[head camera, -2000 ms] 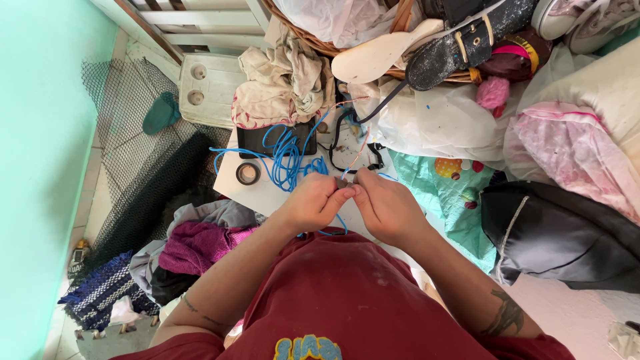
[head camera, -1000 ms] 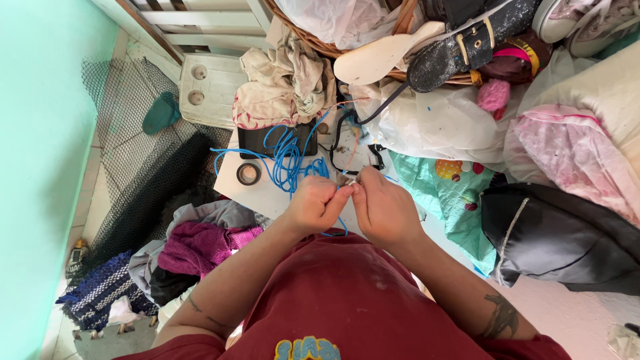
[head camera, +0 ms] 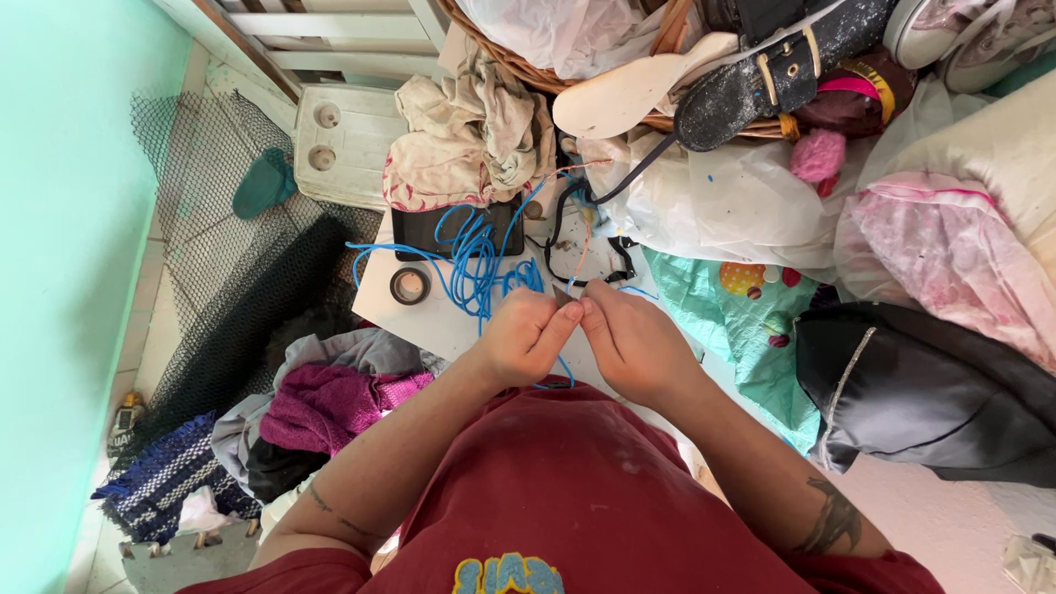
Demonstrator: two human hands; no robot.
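My left hand (head camera: pixel 532 334) and my right hand (head camera: pixel 631 342) meet thumb to thumb above a white board (head camera: pixel 375 285). Between the fingertips is a thin cable end, mostly hidden; a small dark flat piece shows just above the thumbs. A tangle of blue cable (head camera: pixel 474 264) lies beside my left hand, partly over a black flat device (head camera: pixel 417 231). One blue strand hangs below the hands. A roll of dark tape (head camera: pixel 410 285) rests on the board at the left. A pinkish twisted wire (head camera: pixel 587 243) runs up from near the fingertips.
A black strap (head camera: pixel 557 239) lies behind the hands. Beyond are crumpled cloth (head camera: pixel 470 132), a white plastic tray (head camera: pixel 342 148) and a wicker basket (head camera: pixel 528 70) with sandals (head camera: pixel 726 103). Plastic bags (head camera: pixel 726 198) and a black cushion-like bag (head camera: pixel 924 388) stand at the right; clothes (head camera: pixel 322 408) and black mesh (head camera: pixel 247 330) lie left.
The two hands have drawn closer, their thumbs now touching, where a small gap showed between them a second ago. The blue cable tangle and the tape roll stay where they were.
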